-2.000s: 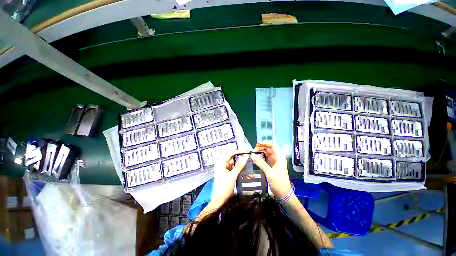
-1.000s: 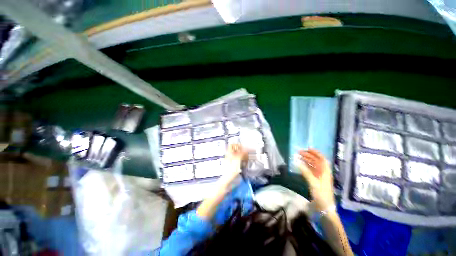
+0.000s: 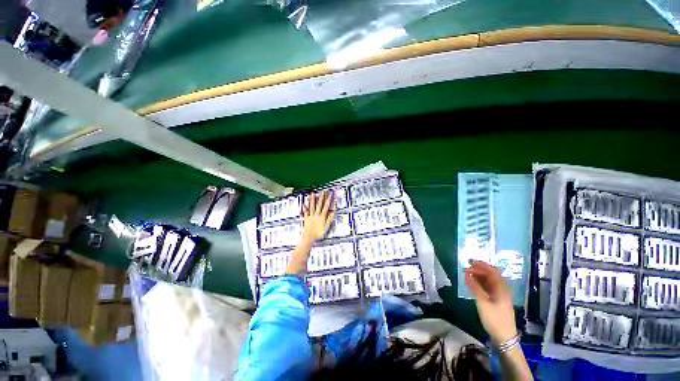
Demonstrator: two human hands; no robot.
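Note:
The left blister tray (image 3: pixel 345 239) lies slightly askew on a whitish sheet, its visible pockets filled with slotted panels (image 3: pixel 392 279). My left hand (image 3: pixel 318 216) lies flat over the tray's upper middle pocket, fingers spread, partly hiding a panel there. The light-blue adhesive sheet (image 3: pixel 514 216), with a column of small marks, lies between the two trays. My right hand (image 3: pixel 488 286) is over the sheet's lower end, fingers bent; whether anything is at the fingertips cannot be told. The right tray (image 3: pixel 640 227) holds slotted panels and is cut off by the picture's edge.
Two smooth dark covers (image 3: pixel 215 207) and a cluster of parts with pale strips (image 3: pixel 171 251) lie left of the left tray. A clear plastic bag (image 3: pixel 190 327) hangs below them. Cartons (image 3: pixel 67 286) stand at far left. A pale diagonal post (image 3: pixel 149 130) meets the bench behind the tray.
The panel held in both hands two seconds ago is no longer held. My left hand has moved to the tray's upper middle pocket, which was empty; my right hand moved to the sheet. The view shifted.

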